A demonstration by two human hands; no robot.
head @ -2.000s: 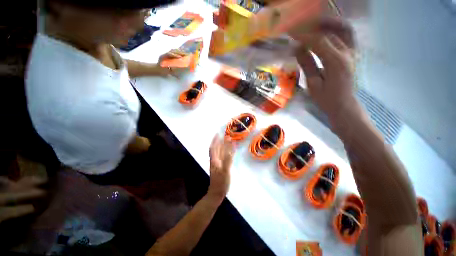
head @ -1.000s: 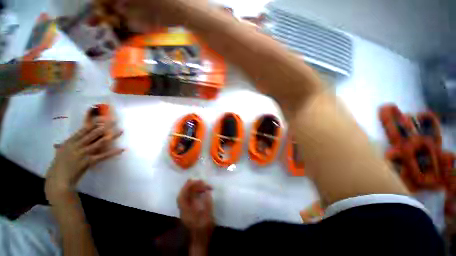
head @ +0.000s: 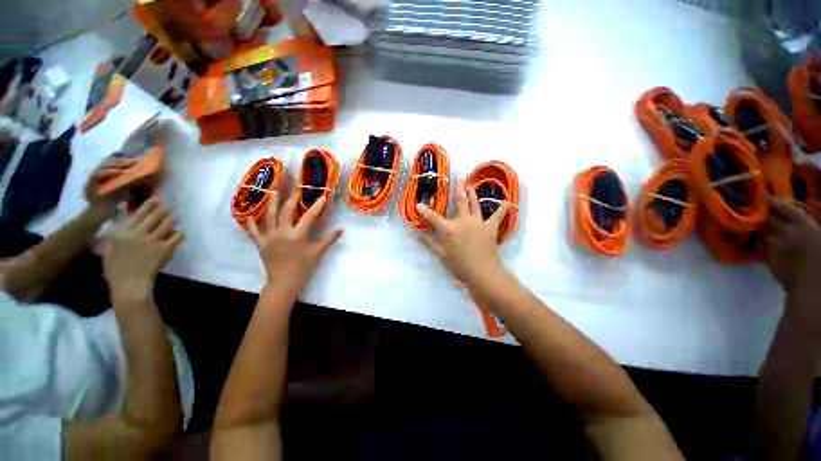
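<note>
Several orange coiled cables [head: 374, 176] lie in a row on the white table, each with a black middle and a pale band. My left hand [head: 288, 250] is spread with its fingertips on the lower parts of the two leftmost coils [head: 259, 185]. My right hand [head: 466, 236] is spread, with fingertips at a slim coil [head: 427, 176] and the coil at the row's right end [head: 500, 180]. Neither hand grips a coil. The fingers hide parts of the coils. Small orange cards [head: 492, 320] are partly hidden under my right forearm.
A stack of orange-black flat cartons [head: 279, 85] is behind the row, beside a silvery ribbed stack [head: 459, 45]. More coils [head: 727, 180] are piled at right, where another person's hand [head: 794, 243] reaches in. Another person at left holds an orange carton [head: 135, 171].
My right arm, earlier stretched over the table to the far left, has drawn back to the row. My left hand has moved up onto the left coils. The neighbour's hands now hold a carton.
</note>
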